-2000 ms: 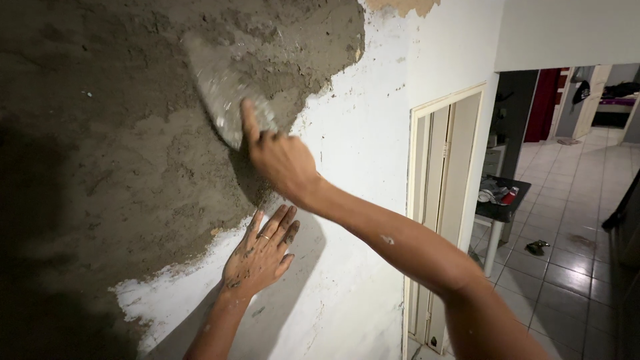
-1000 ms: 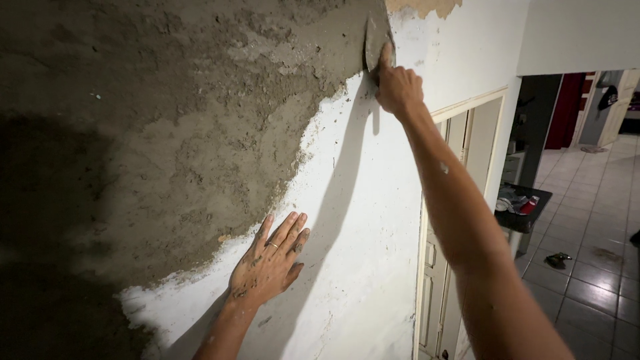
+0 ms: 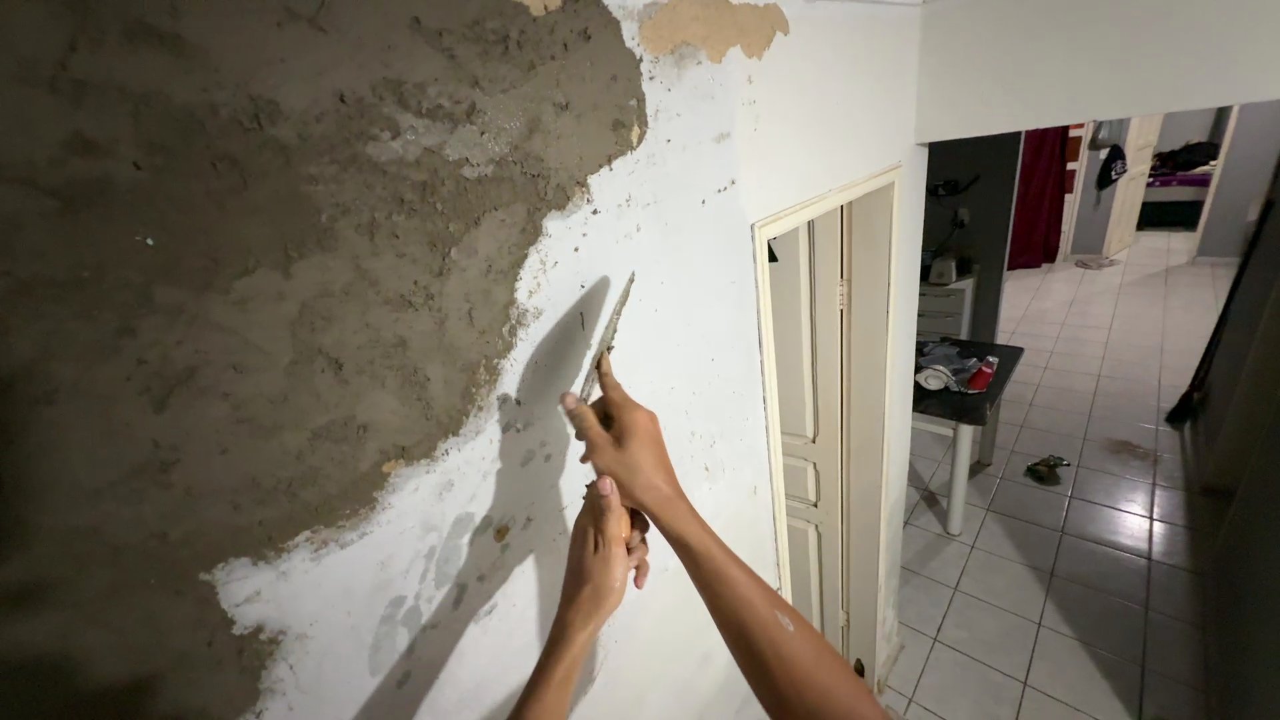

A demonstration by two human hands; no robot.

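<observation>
My right hand [image 3: 630, 440] holds a trowel [image 3: 614, 318] by its handle. The metal blade, seen nearly edge-on, points up and stands off the wall, with its shadow beside it. My left hand [image 3: 603, 560] is just below, meeting the heel of my right hand, thumb up and fingers curled. Whether it grips the handle's end is hidden. To the left, rough grey mortar [image 3: 360, 260] covers much of the wall and ends in a ragged edge. Beyond that edge lies white painted wall [image 3: 690, 330] with damp smudges and small specks.
A cream door frame [image 3: 762, 400] with a panelled door [image 3: 812, 400] stands right of my hands. Further right, a dark-topped table [image 3: 960, 405] bears a red item and wrappings. A small dark object [image 3: 1047, 468] lies on the tiled floor [image 3: 1100, 560].
My right hand has come down from the mortar's upper edge with the trowel. My left hand has left its place flat against the wall and now meets my right hand.
</observation>
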